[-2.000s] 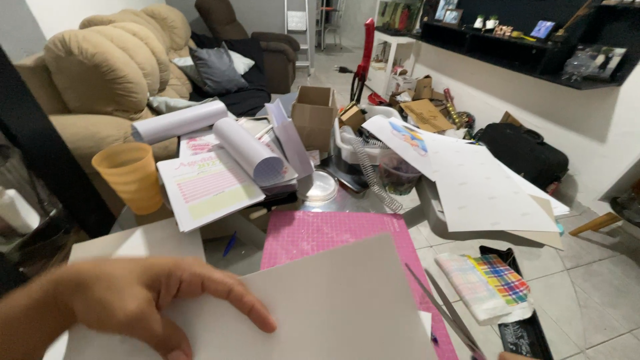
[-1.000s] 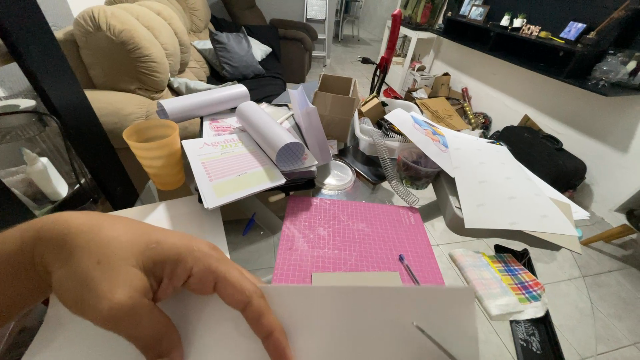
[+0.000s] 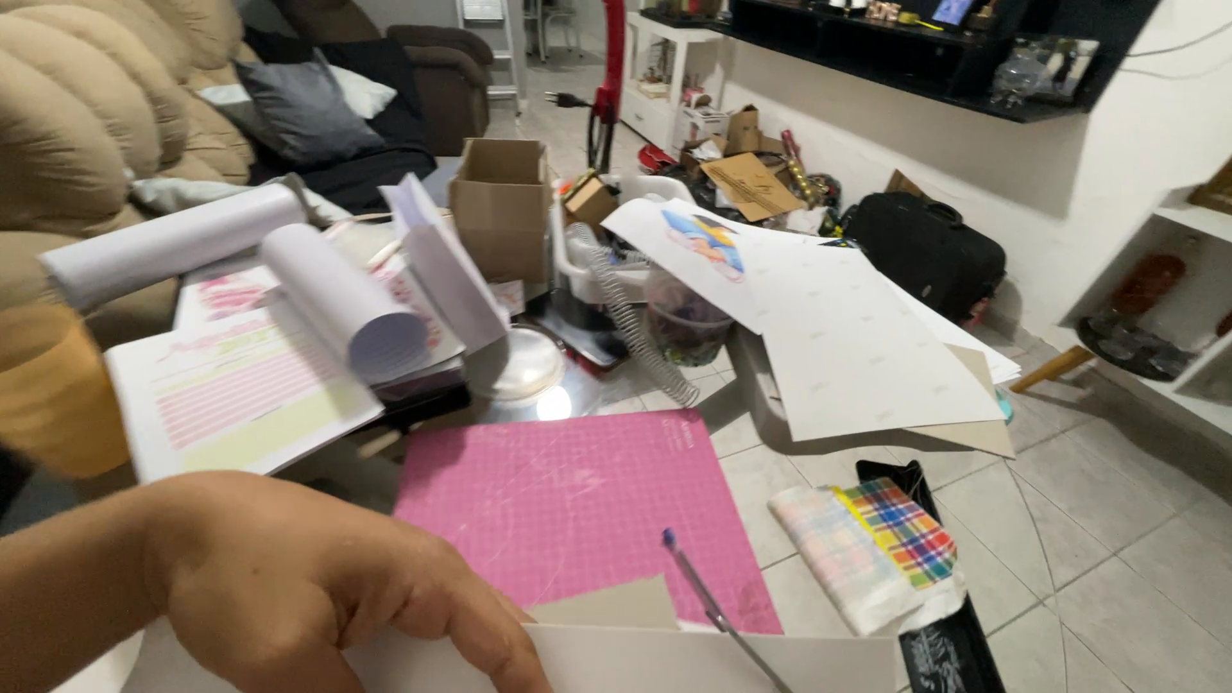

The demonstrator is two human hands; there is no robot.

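Note:
My left hand point(image 3: 337, 587) reaches in from the lower left, its curved fingers resting on a white sheet of board point(image 3: 616, 659) at the bottom edge; some fingertips are cut off. My right hand is out of view. Beyond the sheet lies a pink cutting mat point(image 3: 558, 500) with a grid, and a greyish board piece point(image 3: 616, 604) shows between them. A pen with a blue end point(image 3: 685, 566) lies on the mat. A thin grey metallic piece point(image 3: 756, 654) crosses the white sheet near it; its lower end is hidden.
An orange cup point(image 3: 58, 395) and printed sheets point(image 3: 260, 395) with rolled paper point(image 3: 342, 298) stand at left. A cardboard box point(image 3: 500, 212), a wire spiral point(image 3: 630, 327) and large white sheets point(image 3: 866, 346) lie beyond the mat. A plaid-patterned packet point(image 3: 866, 549) is at right.
The scissors' long blades and a fingertip at the lower right, seen two seconds ago, no longer show that way. The white sheet sits lower, exposing more of the mat and the pen. The view has shifted closer.

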